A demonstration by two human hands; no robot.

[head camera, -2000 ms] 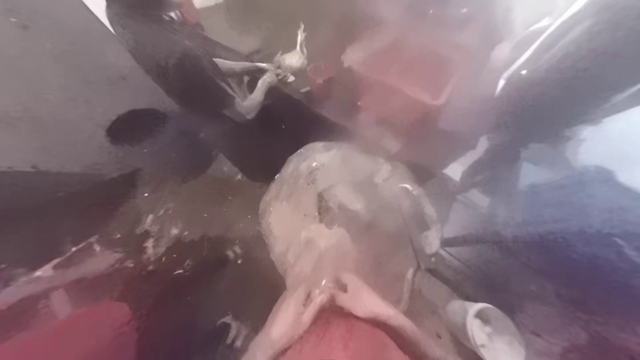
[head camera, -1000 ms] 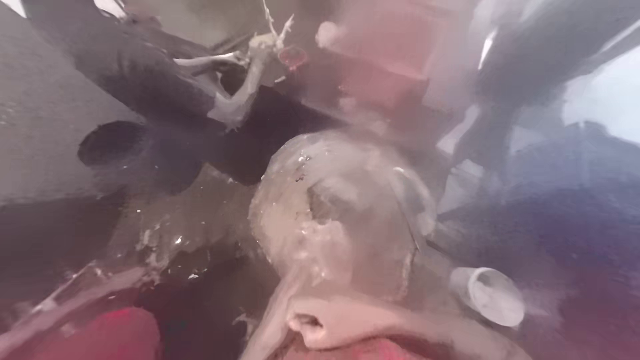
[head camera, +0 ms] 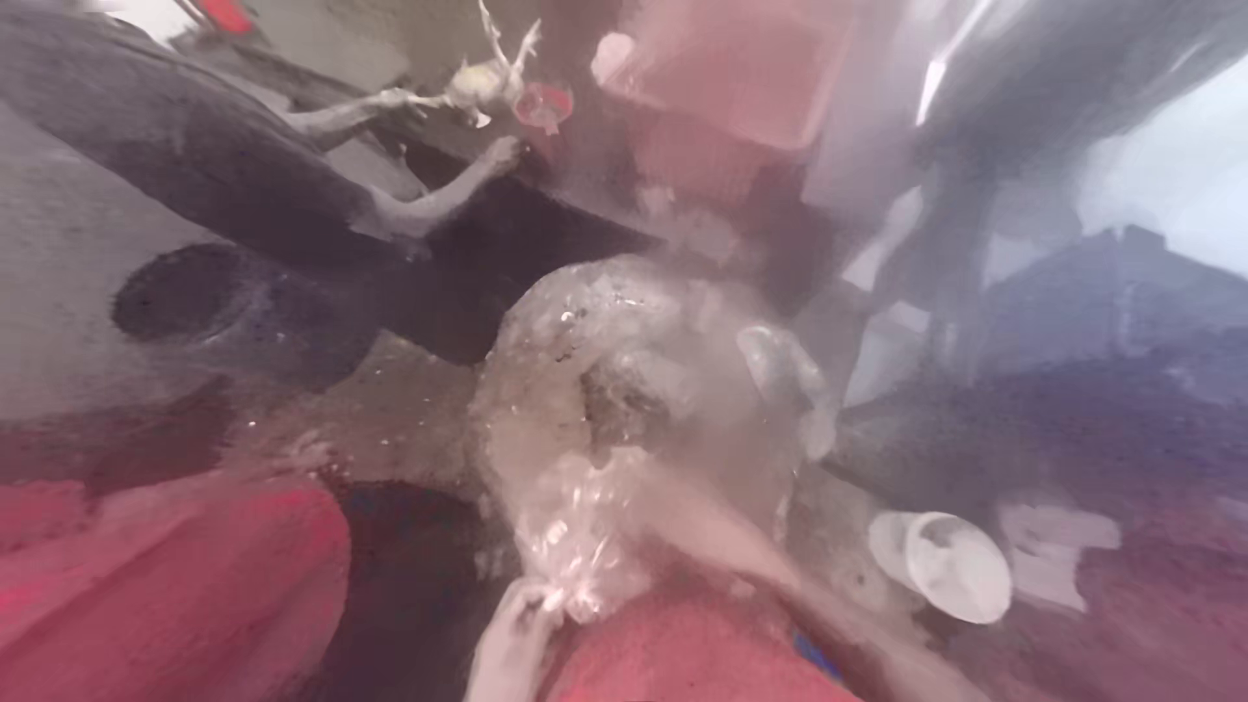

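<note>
Haze blurs much of the view. A large round basin (head camera: pixel 507 390) with pale, wet contents stands in front of me. At its near side my left hand (head camera: pixel 531 597) has its fingers closed at the lower end of a pale, glistening wet thing (head camera: pixel 575 546), which I cannot identify surely. My right hand (head camera: pixel 643 487) reaches from the lower right over the basin, beside the upper part of that wet thing; its fingers are blurred, so its hold is unclear.
Across from me, another person's hands (head camera: pixel 448 200) are near a pale plucked bird (head camera: pixel 483 86). A small red-rimmed round item (head camera: pixel 544 104) and a reddish tub (head camera: pixel 731 78) are beyond the basin. A white cup-like container (head camera: pixel 960 567) lies at right, a dark round vessel (head camera: pixel 185 292) at left.
My hands were close together at the basin's near side; now they are apart, the right one further over the basin, the left one lower with the wet thing.
</note>
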